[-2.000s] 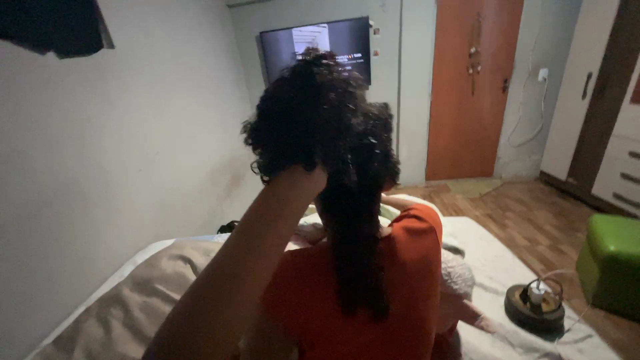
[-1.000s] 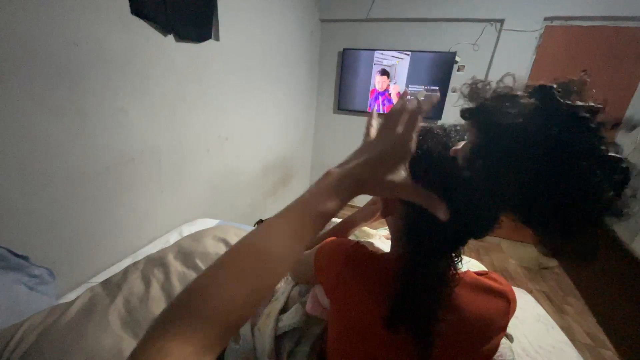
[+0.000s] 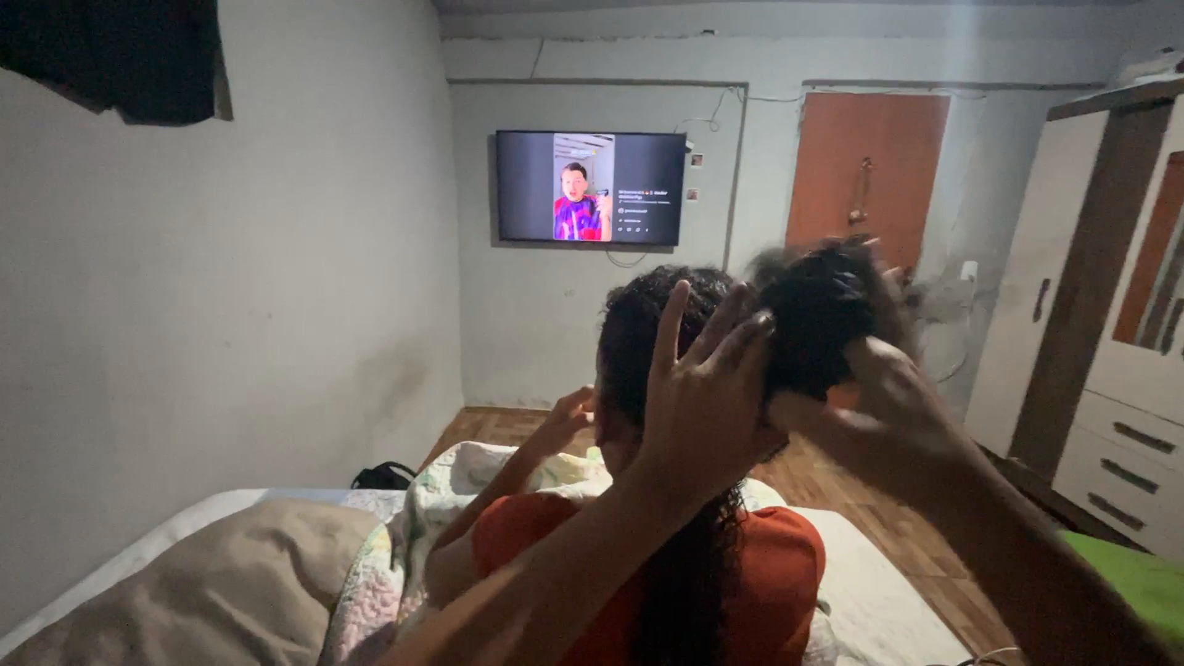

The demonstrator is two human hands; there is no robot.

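Note:
A person in an orange shirt (image 3: 786, 573) sits in front of me with their back to me. My left hand (image 3: 708, 398) lies against the back of the head, its fingers spread over the dark curly hair (image 3: 647, 314). At its right, my right hand (image 3: 869, 398) is curled around a bunched section of the hair (image 3: 819, 314), partly blurred. A long dark length of hair (image 3: 689, 583) hangs down the person's back. The person's own left hand is raised beside the face.
The person sits on a bed with a patterned quilt (image 3: 462, 472) and a beige cover (image 3: 213, 573). A television (image 3: 590, 188) hangs on the far wall, left of an orange-brown door (image 3: 865, 176). A wardrobe (image 3: 1064, 277) and a green seat or box (image 3: 1128, 573) are at the right.
The view has shifted. My right hand has come into sight at the bunched hair. My left hand was in the hair two seconds ago, then raised with fingers spread at its left side.

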